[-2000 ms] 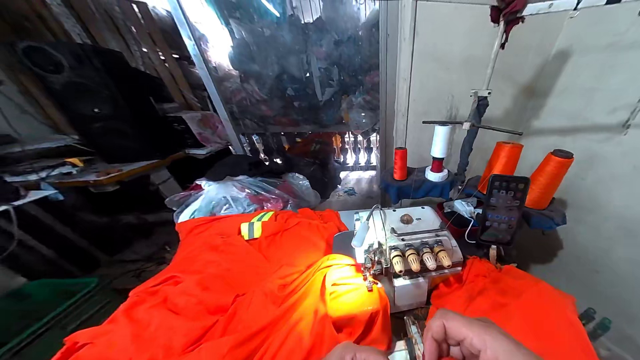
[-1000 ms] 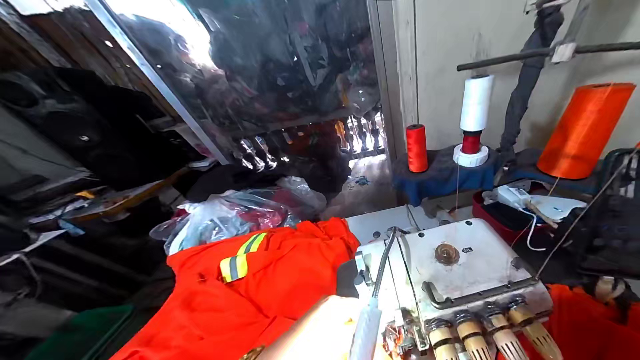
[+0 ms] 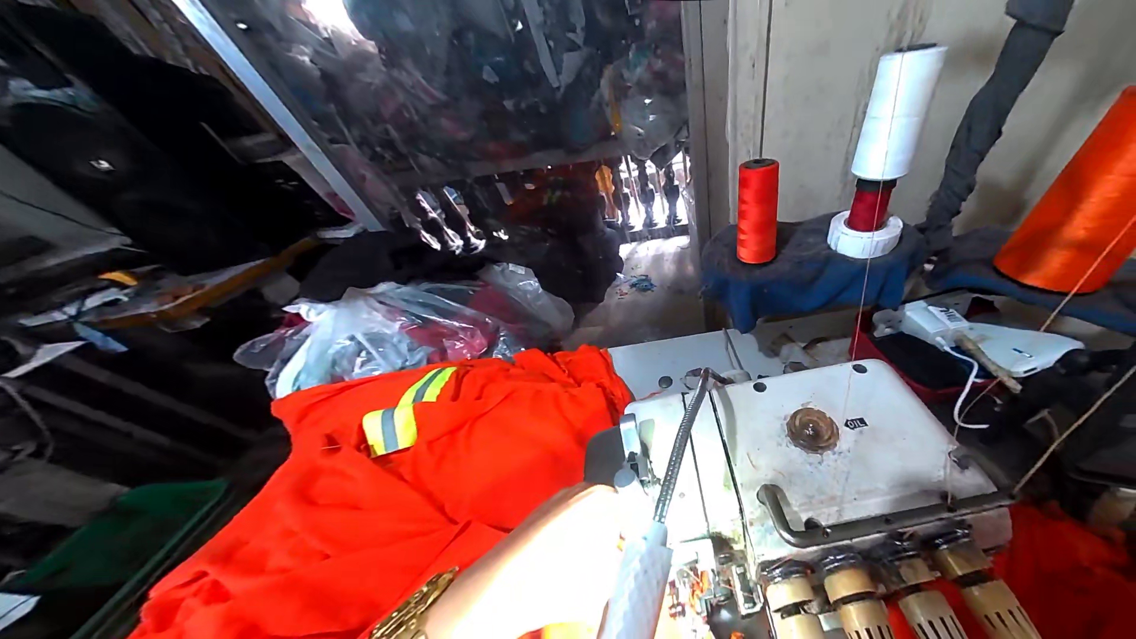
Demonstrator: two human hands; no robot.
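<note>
My left hand, with a gold-coloured band at the wrist, reaches in from the bottom beside the needle area of an overlock sewing machine. Bright light washes it out, and its fingers are hidden behind a lamp on a flexible metal neck. Orange fabric with yellow-and-grey reflective tape lies under and to the left of that hand. Tension dials line the machine's front, with more orange fabric at the right. My right hand is out of view.
Behind the machine stand a red thread cone, a white cone and a large orange cone. Threads run down to the machine. Clear plastic bags lie behind the fabric. A white charger rests on the right.
Two seconds ago both hands were at the bottom edge; the right hand has left view. The left hand has come up beside the machine's needle area. The view has moved closer to the machine.
</note>
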